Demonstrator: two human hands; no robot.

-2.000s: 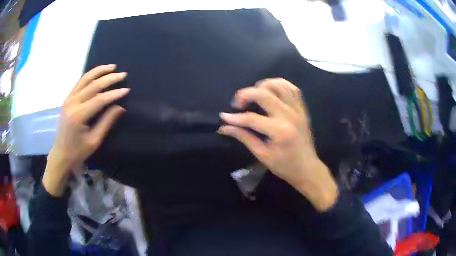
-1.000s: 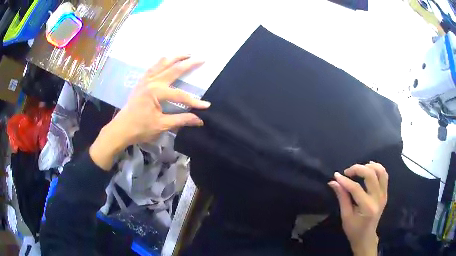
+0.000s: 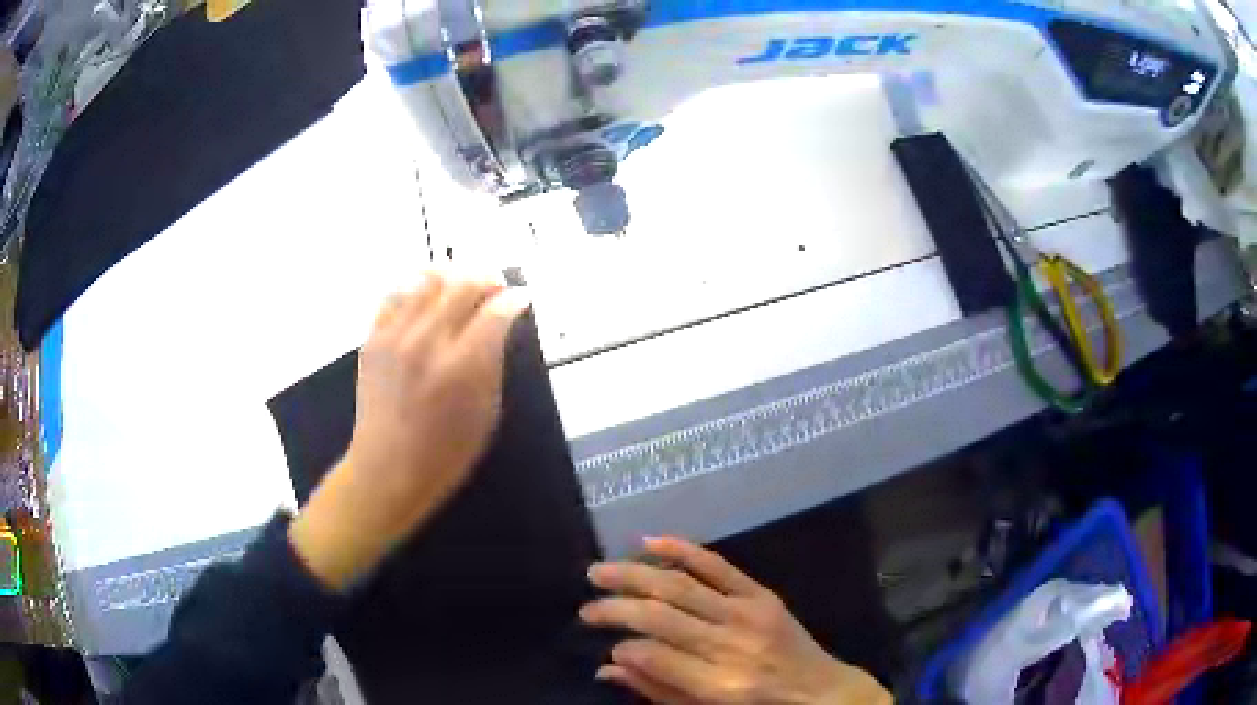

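Observation:
The black cut panel [image 3: 503,551] lies as a narrow strip over the table's front edge, its far end just short of the sewing machine's [image 3: 662,62] presser foot area. My left hand [image 3: 434,393] lies on the panel's far end, fingers together at its upper right corner; fingertips pinch or press the cloth there. My right hand [image 3: 710,627] is lower down at the panel's right edge, fingers spread slightly, fingertips touching the cloth; whether it grips is unclear. The panel's lower part hangs out of the picture.
A stack of black panels [image 3: 179,131] lies far left. Scissors with green and yellow handles [image 3: 1059,324] lie right, beside a black strip [image 3: 951,221]. A black scrap [image 3: 1158,248] is far right. The ruler tape [image 3: 800,420] runs along the front edge. A blue basket [image 3: 951,668] stands below right.
The view has swung to the machine. The panel, spread wide between both hands before, now lies as a narrow strip, with my left hand at its far end and my right hand lower at its right edge.

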